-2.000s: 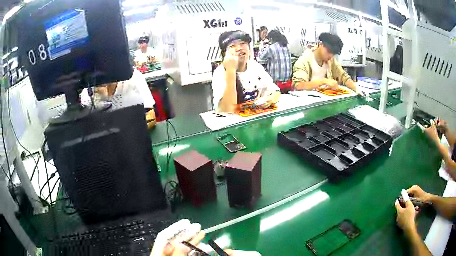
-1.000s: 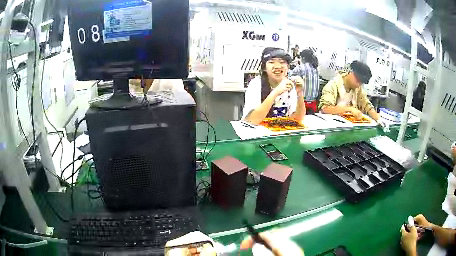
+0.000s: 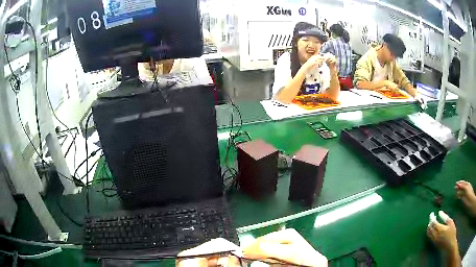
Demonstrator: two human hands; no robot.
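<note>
My left hand (image 3: 211, 254) is at the bottom edge, partly cut off, with pale covers on its fingertips. A thin black edge, which looks like part of a phone middle frame (image 3: 141, 261), runs across its fingers. My right hand (image 3: 286, 247) is just beside it, blurred and cut off by the bottom edge. Its fingertips are close to my left hand, and what it holds is not visible. Another phone middle frame (image 3: 361, 256) lies on the green bench right of my right hand, partly cut off.
Keyboard (image 3: 156, 229) and computer tower (image 3: 156, 151) with monitor (image 3: 141, 41) stand ahead left. Two speakers (image 3: 258, 169) are ahead. A black parts tray (image 3: 394, 148) and spare frame (image 3: 322, 130) lie beyond. Another person's hands (image 3: 443, 232) are at right. Workers sit opposite.
The view has shifted. My right hand has come close to my left, and the dark stick seen in it earlier no longer shows. The neighbour's hands at right have moved apart.
</note>
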